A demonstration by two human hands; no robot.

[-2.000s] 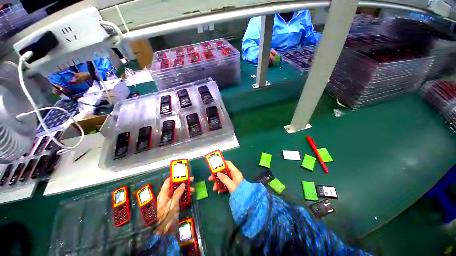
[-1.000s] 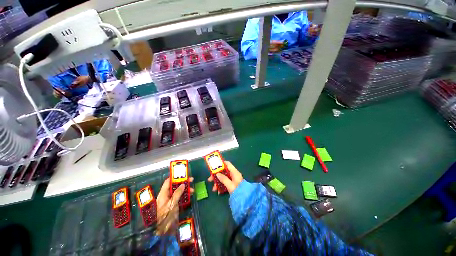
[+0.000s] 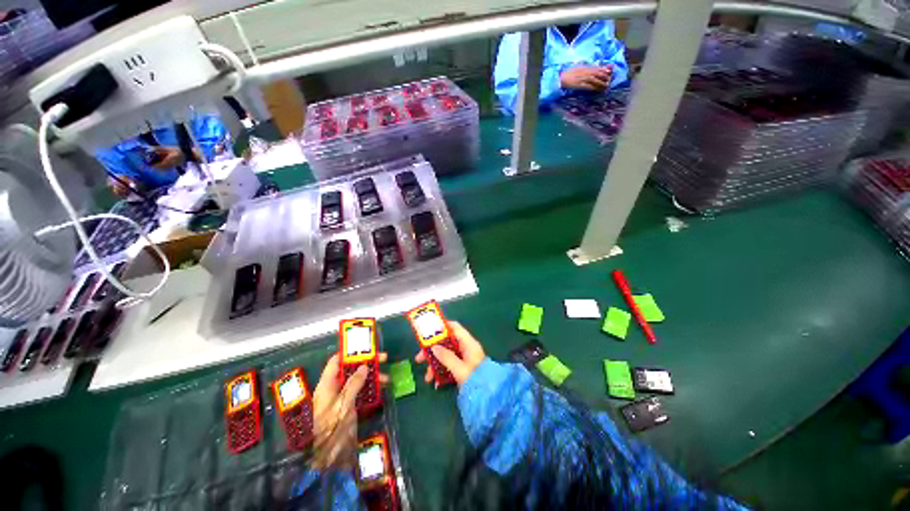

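Note:
My left hand (image 3: pixel 337 407) holds a red-and-black keypad phone upright, its small screen lit, thumb on the keypad. My right hand (image 3: pixel 457 355) holds a second such phone, tilted slightly left, screen lit, thumb just below the screen. The two phones are apart. Below and left, a clear plastic tray (image 3: pixel 165 439) lies on the green bench. Two lit phones stand in it on the left, one of them a red phone (image 3: pixel 242 411), and another lit phone (image 3: pixel 374 469) lies beside my left wrist, partly cut by the frame's lower edge.
A far clear tray (image 3: pixel 269 225) holds several dark phones on a white board (image 3: pixel 150 349). Green pieces (image 3: pixel 618 378), dark blocks (image 3: pixel 644 413), a white card (image 3: pixel 582 309) and a red pen (image 3: pixel 634 305) lie right. Beyond stand a post (image 3: pixel 634 150), stacked trays (image 3: pixel 748 150) and people in blue.
My hands and both phones stay almost still. The person beyond the posts has brought their hands together in front of the chest.

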